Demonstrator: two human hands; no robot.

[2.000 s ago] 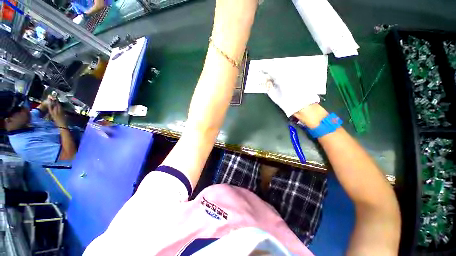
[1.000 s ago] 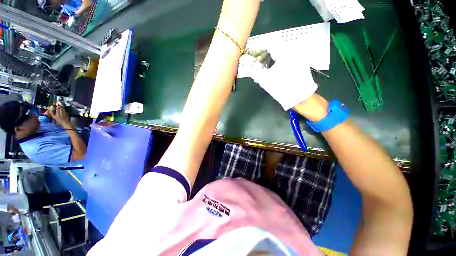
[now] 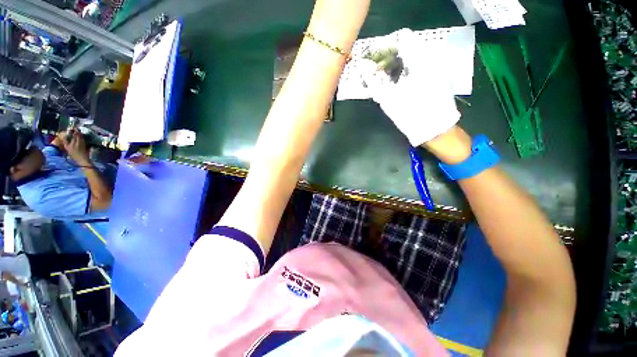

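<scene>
My right hand, in a white glove with a blue strap at the wrist, is over a white sheet with rows of tiny dark marks. Its fingertips look dark and greenish and are bent together. I cannot tell whether they hold anything. My left forearm reaches up past the top edge, so my left hand is out of the picture. The forearm partly covers a brown grooved plate left of the sheet. Blue-handled nippers lie near the table edge, below my right wrist.
Thin green strips lie right of the sheet. A white paper bundle is at the top. A black tray with many small green boards is far right. A clipboard, a blue cover and a seated person are left.
The camera view has shifted, with the sheet and paper bundle higher in the picture. My right fingers have gone from a near-pointing pose to bent over the sheet. My left forearm stays stretched out.
</scene>
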